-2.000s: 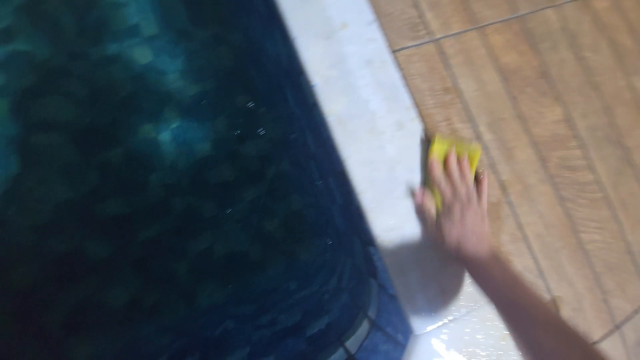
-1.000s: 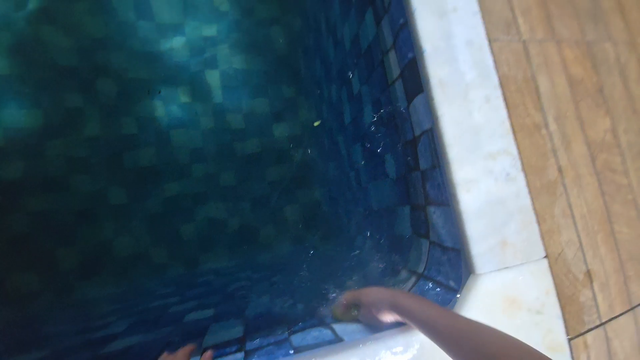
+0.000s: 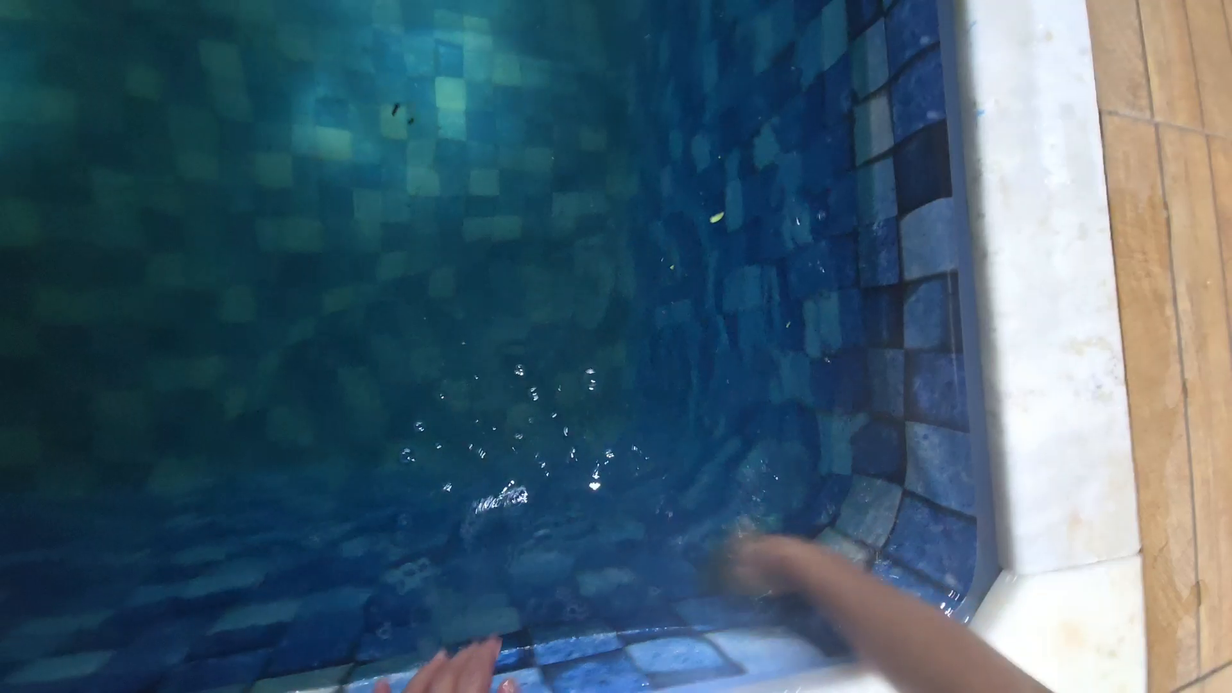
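Observation:
My right hand point(image 3: 760, 566) dips into the water point(image 3: 433, 337) near the rounded corner of the pool, blurred by motion. Whether it holds anything is hidden by blur and water. At the bottom edge, my left hand point(image 3: 450, 674) shows only its fingers, beside the blue wall tiles point(image 3: 587, 674) just under the stone rim. Bubbles and ripples lie on the surface between and ahead of the hands. A small yellow leaf-like piece point(image 3: 716, 218) is in the water near the right wall.
White stone coping point(image 3: 1049, 289) runs along the right side and turns at the lower right corner. Beyond it lies a wood-look tile floor point(image 3: 1169, 337). Small dark specks point(image 3: 399, 114) are in the pool at the upper left.
Two seconds ago my right hand pressed a yellow sponge-like pad on the floor beside the coping; now that hand is in the water. My left hand's fingers have come into view.

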